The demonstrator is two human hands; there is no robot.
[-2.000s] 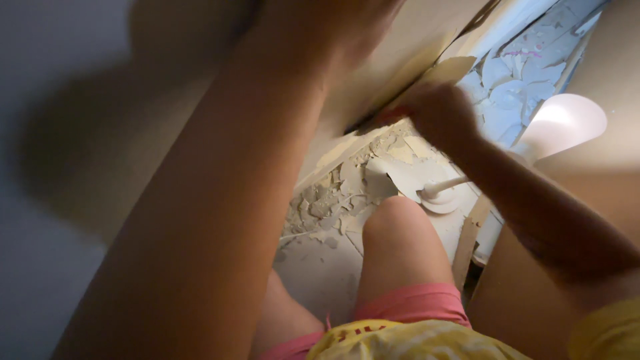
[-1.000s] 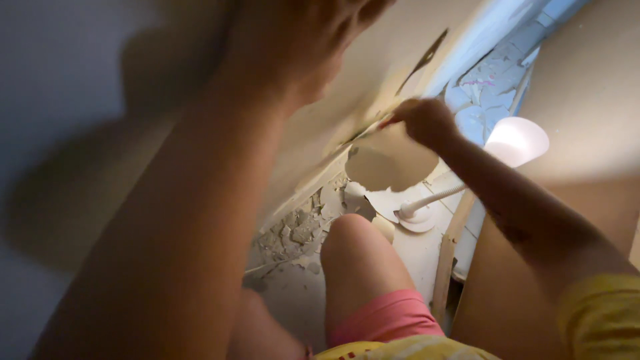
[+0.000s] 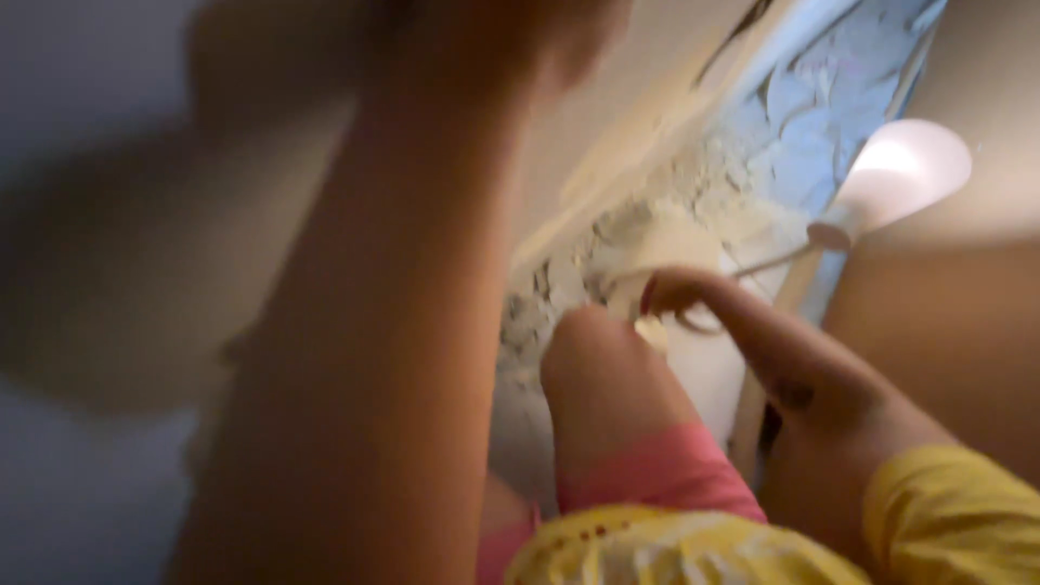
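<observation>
My left hand [image 3: 561, 41] is raised against the pale wall [image 3: 626, 106] at the top, blurred and partly cut off; its fingers and anything in them cannot be made out. Lower down, my right hand [image 3: 678, 291] is beside my bare knee, bent round a thin reddish edge, perhaps a tool's handle; the rest of it is hidden. A small pale yellow piece [image 3: 652, 335] shows just below this hand. Behind the hand stands a lit lamp [image 3: 906, 175] with a white shade and a thin stem.
Flakes of peeled paint or plaster [image 3: 540, 284] lie along the foot of the wall. More curled flakes cover the bluish lit surface [image 3: 812, 106] beyond. A brown panel [image 3: 942, 341] stands at the right. A dark gap [image 3: 735, 36] marks the wall near the top.
My right hand has come down from the wall to beside my knee. The large loose round-edged piece below it a second ago no longer shows there clearly.
</observation>
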